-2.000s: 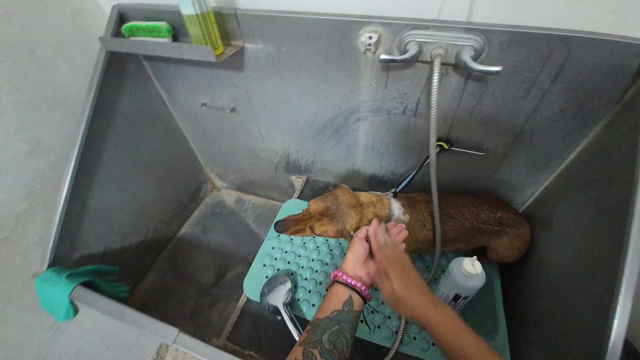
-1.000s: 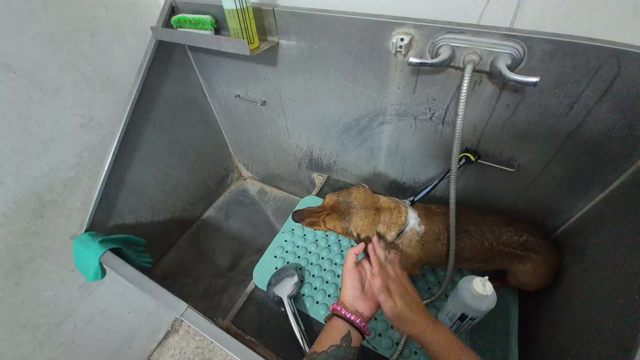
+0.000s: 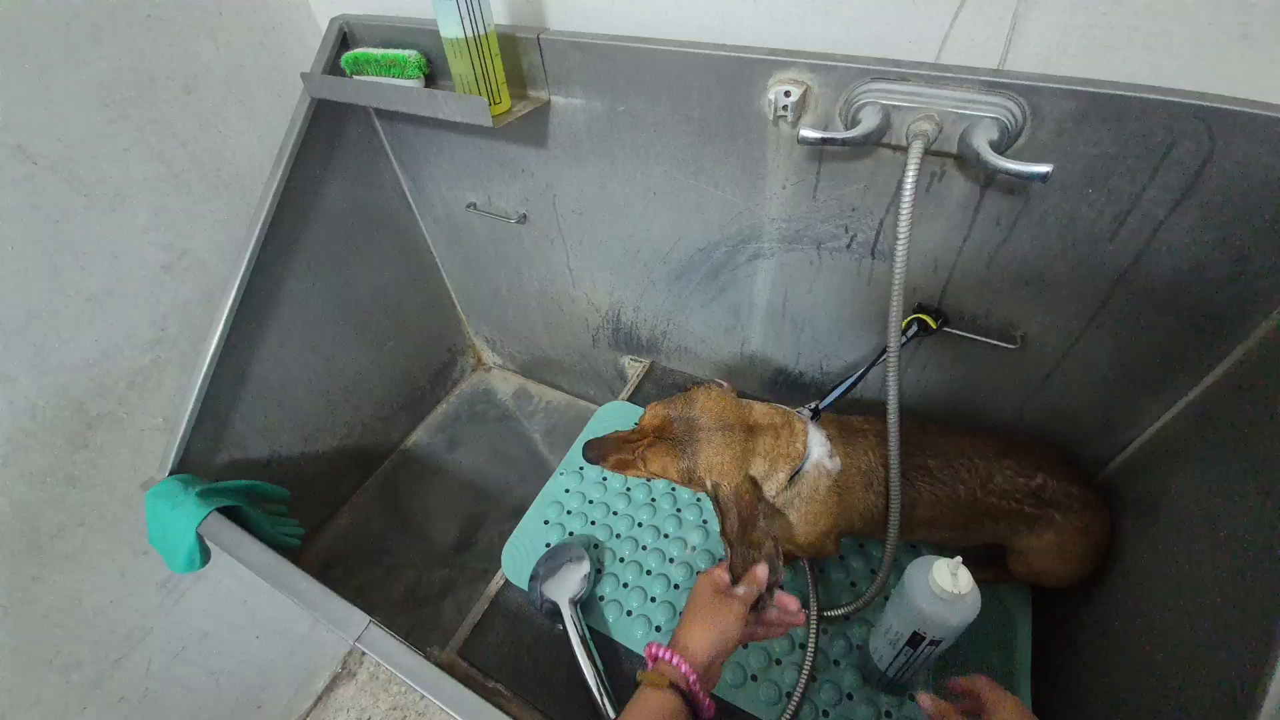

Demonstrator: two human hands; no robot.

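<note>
A brown dog (image 3: pixel 850 465) with a dab of white lather on its neck is in a metal wash tub, its body along the back wall. The dog's ear (image 3: pixel 748 525) lies in my left hand (image 3: pixel 735 610), pinched between thumb and fingers; a pink bracelet is on that wrist. My right hand (image 3: pixel 975 697), partly cut off by the bottom edge, has its fingers apart close to a squeeze bottle (image 3: pixel 925 620) with a white cap. Left of my left hand, a chrome shower head (image 3: pixel 565 580) rests face up on the green bubbled mat (image 3: pixel 640 540).
The metal hose (image 3: pixel 900 300) hangs from the tap (image 3: pixel 930 125) across the dog. A leash (image 3: pixel 865 370) runs to a wall bar. A green brush (image 3: pixel 385 65) and a bottle of yellow liquid (image 3: pixel 472 55) stand on the corner shelf (image 3: pixel 400 97). Rubber gloves (image 3: pixel 215 510) drape over the rim.
My hands, together beside the dog's head before, are now apart. The left has taken hold of the ear; the right has moved down toward the squeeze bottle.
</note>
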